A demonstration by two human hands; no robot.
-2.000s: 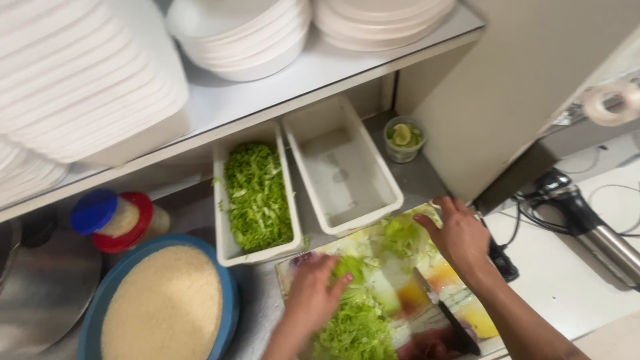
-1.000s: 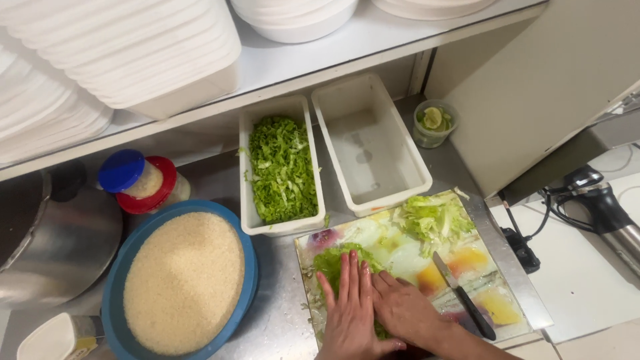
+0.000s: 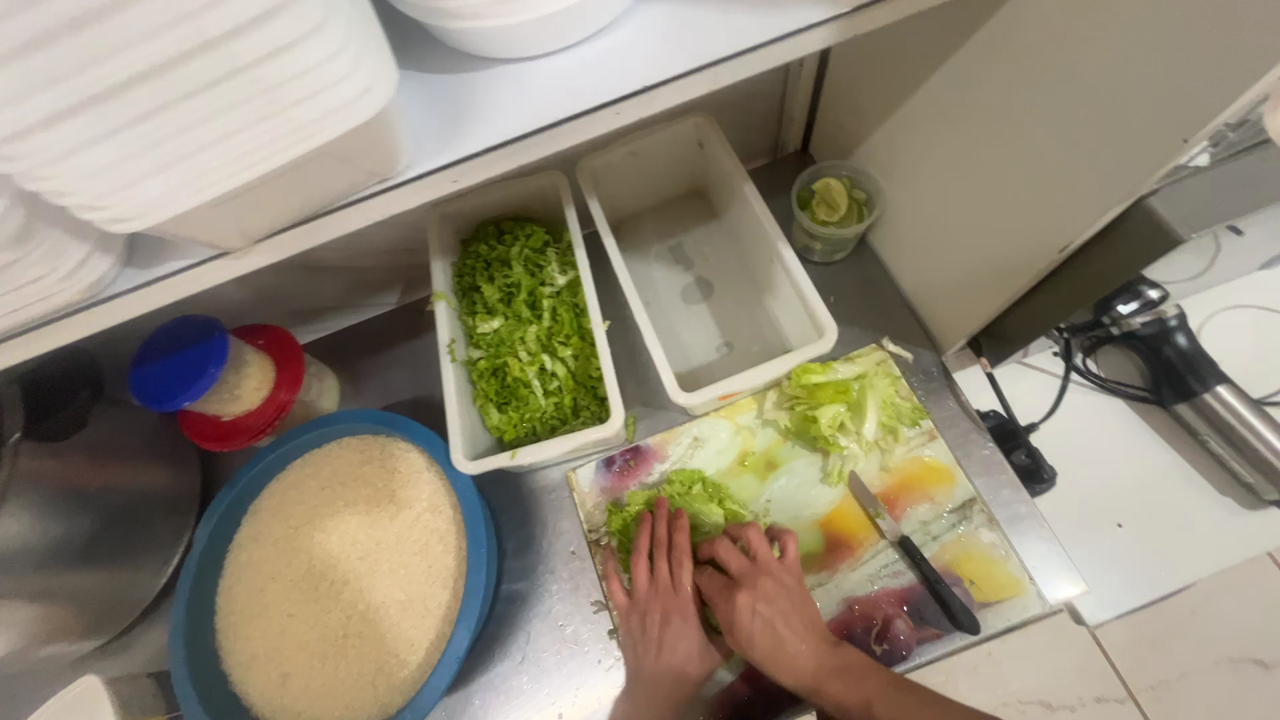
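Observation:
My left hand (image 3: 660, 600) lies with its fingers over a bunch of green lettuce leaves (image 3: 690, 495) at the left part of a fruit-patterned cutting board (image 3: 790, 490). Beside it my right hand (image 3: 755, 590) is curled on the same leaves, which the hands partly hide. A knife with a black handle (image 3: 935, 580) rests on the board to the right of my hands. Pale cut lettuce (image 3: 850, 410) forms a pile at the board's upper right. Shredded lettuce (image 3: 530, 335) fills much of a white plastic container (image 3: 455, 400) behind the board.
A second white container (image 3: 700, 290) holds no food. Near it stands a tub of cut limes (image 3: 835, 210). A blue basin (image 3: 480, 560) of rice-like grain, lidded jars (image 3: 240, 385) and a metal pot (image 3: 90, 520) are at left. A hand blender (image 3: 1210, 390) lies right, foam trays (image 3: 200, 110) above.
Two seconds ago my hands were apart, the right at the upper-right lettuce; by one second ago they had come together on the left bunch, where they remain.

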